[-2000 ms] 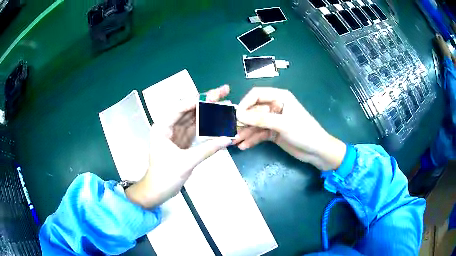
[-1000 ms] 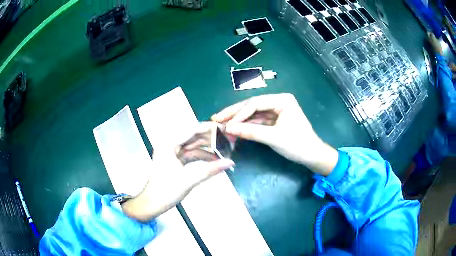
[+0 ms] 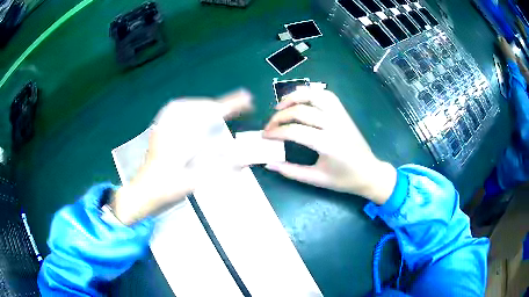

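Observation:
A screen module (image 3: pixel 261 148) shows a pale, whitish face, blurred, above the backing strips. My right hand (image 3: pixel 333 145) has its thumb and fingertips on the module's right end. My left hand (image 3: pixel 183 148) is strongly blurred over the strips, palm side hidden, with one finger extended to the right; whether it touches the module's left end cannot be told. Two long white backing strips (image 3: pixel 255 223) lie side by side, their upper parts partly covered by my left hand.
Three dark screens (image 3: pixel 286 58) lie beyond my right hand, the nearest partly covered. A clear blister tray (image 3: pixel 438 87) stands at the right. Dark housings (image 3: pixel 137 36) lie at upper left and left. A marker pen (image 3: pixel 31 236) lies at far left. Another person's sleeve (image 3: pixel 519 116) shows at right.
The module has turned from its dark face to a pale face. My left hand has moved up and left, turning over, and is blurred. My right hand has moved slightly.

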